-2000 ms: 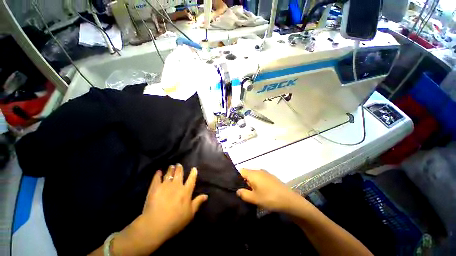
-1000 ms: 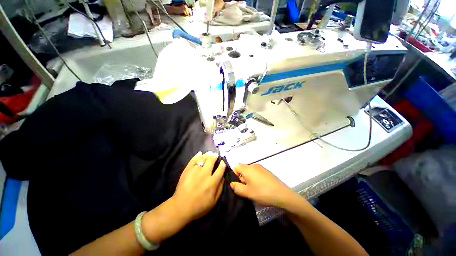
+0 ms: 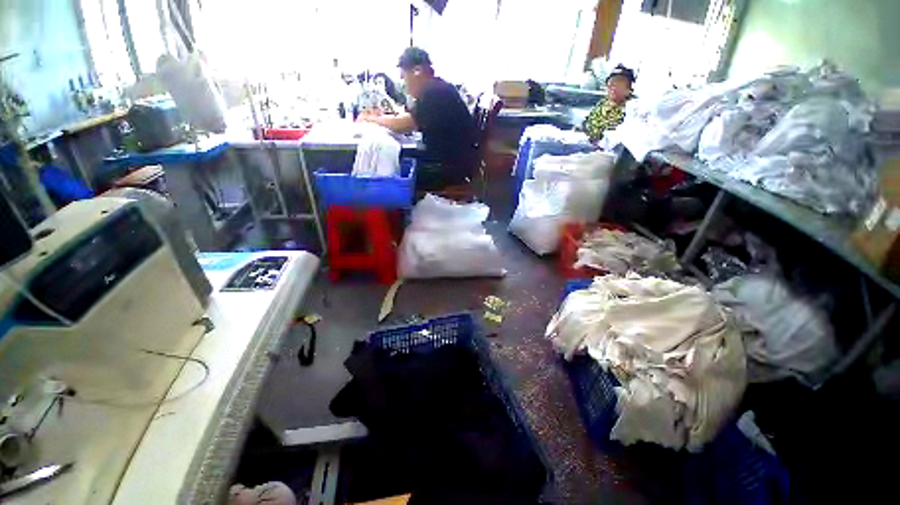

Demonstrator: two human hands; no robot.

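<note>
The view has turned to the right of the sewing machine. The white machine body [image 3: 109, 266] with its dark display panel [image 3: 96, 264] stands at the left, cut off by the edge. A slim pointed metal tool [image 3: 35, 479] lies on the machine bed at the lower left. The needle area is not clearly in view. A blue plastic crate [image 3: 422, 335] with black cloth pieces [image 3: 434, 404] in it is on the floor in front. Neither of my hands can be made out. A small blurred skin-toned shape at the bottom left edge is unclear.
Cream cloth [image 3: 661, 345] is heaped on another blue crate at the right. White bundles [image 3: 449, 237] and a red stool [image 3: 360, 242] are farther back. A person in black [image 3: 439, 118] sits at a far station; another person [image 3: 607, 108] is behind. Bagged cloth lies on the right table [image 3: 789, 197].
The view has swung right, away from the needle and the black garment. Both hands, earlier on the cloth, can no longer be made out there. The crate and the room now show.
</note>
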